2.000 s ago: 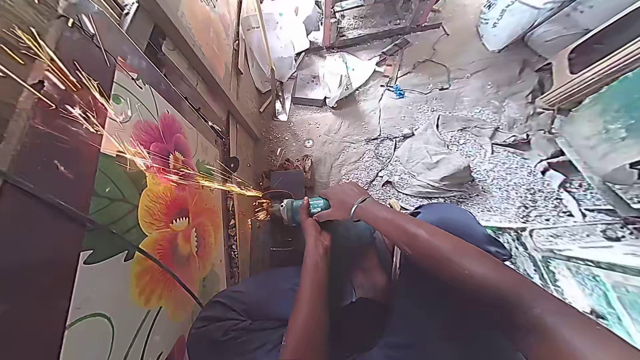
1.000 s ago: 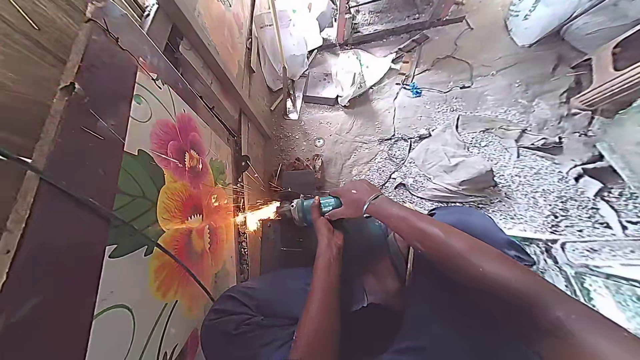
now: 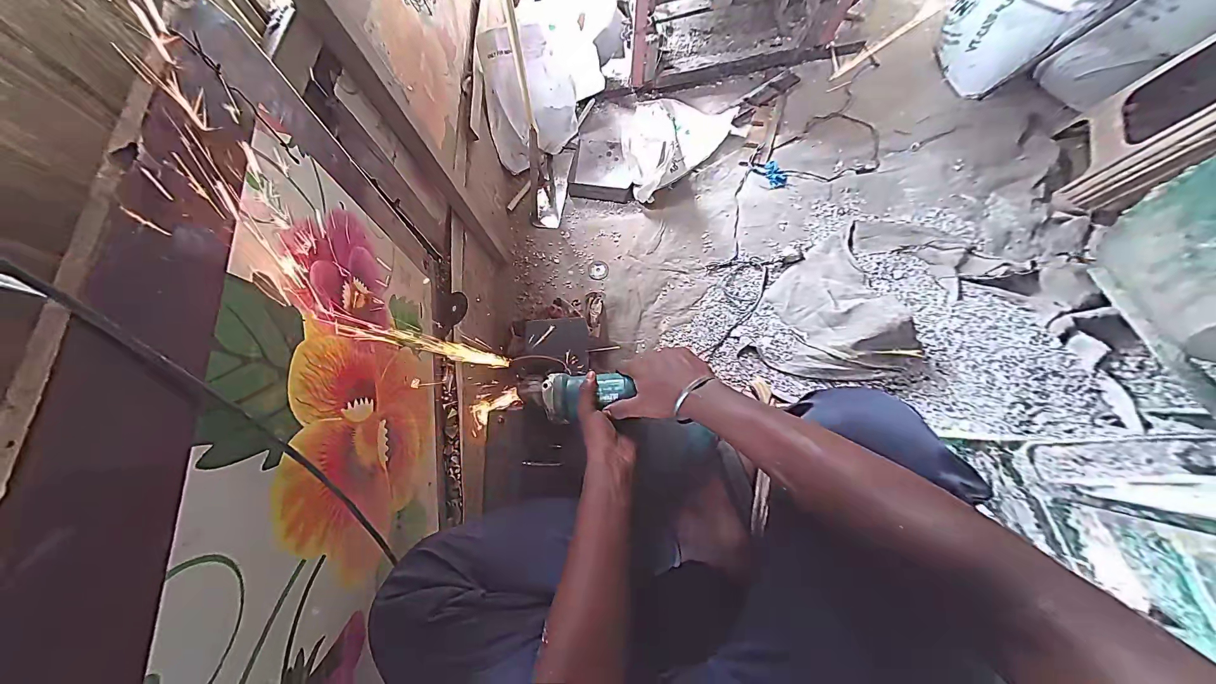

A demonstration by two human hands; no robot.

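Note:
A teal angle grinder [image 3: 594,391] lies sideways in the middle of the view, its head toward the left. My left hand [image 3: 605,432] grips it near the head from below. My right hand [image 3: 665,382], with a metal bangle at the wrist, holds the rear of its body. Sparks [image 3: 456,350] fly from the grinder's head up to the left, and a second bright burst glows just left of it. Beside the head is a dark block [image 3: 558,340]. Glare and sparks hide the disc and the spot it touches.
At the left stands a panel painted with flowers [image 3: 356,408], crossed by a black cable [image 3: 237,408]. A crumpled grey cloth [image 3: 845,304] lies on the gravel-strewn floor. White sacks [image 3: 674,142] and a metal frame [image 3: 741,71] are farther off; full sacks [image 3: 1016,38] stand upper right.
The sparks, a short burst toward the left one second ago, now stream far up to the left, as they did two seconds ago. Both hands have stayed on the grinder.

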